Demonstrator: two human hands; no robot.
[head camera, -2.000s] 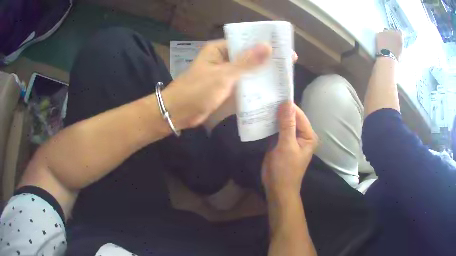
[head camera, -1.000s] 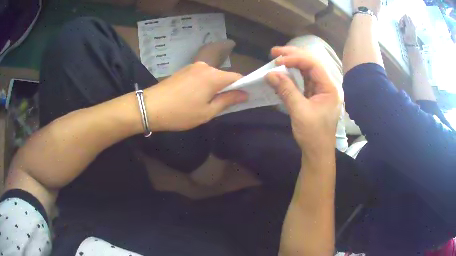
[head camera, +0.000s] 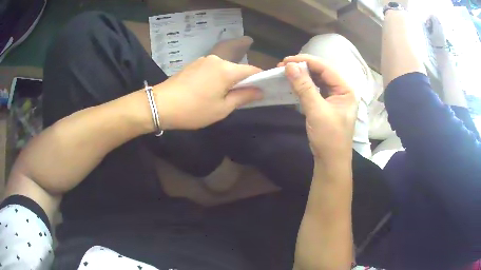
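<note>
A folded white instruction leaflet (head camera: 271, 88) is held between my two hands above my lap, a narrow strip seen nearly edge-on. My left hand (head camera: 211, 92), with a silver bracelet at the wrist, pinches its left end between thumb and fingers. My right hand (head camera: 327, 100) pinches its right end, thumb on the near side and fingers behind. The fingers hide both ends. An unfolded leaflet (head camera: 182, 39) with black print and dark label bars lies flat beyond my left hand.
A brown carton edge (head camera: 316, 13) runs along the top. Another person's dark blue sleeve (head camera: 416, 116) and forearm are at the right, beside light trousers (head camera: 337, 52). An open carton with a phone-like item and a clear bag (head camera: 26, 113) is at the left.
The leaflet went from a broad upright panel to a narrow strip held sideways. My left hand moved from its face to its left end. The flat leaflet beyond shows more fully.
</note>
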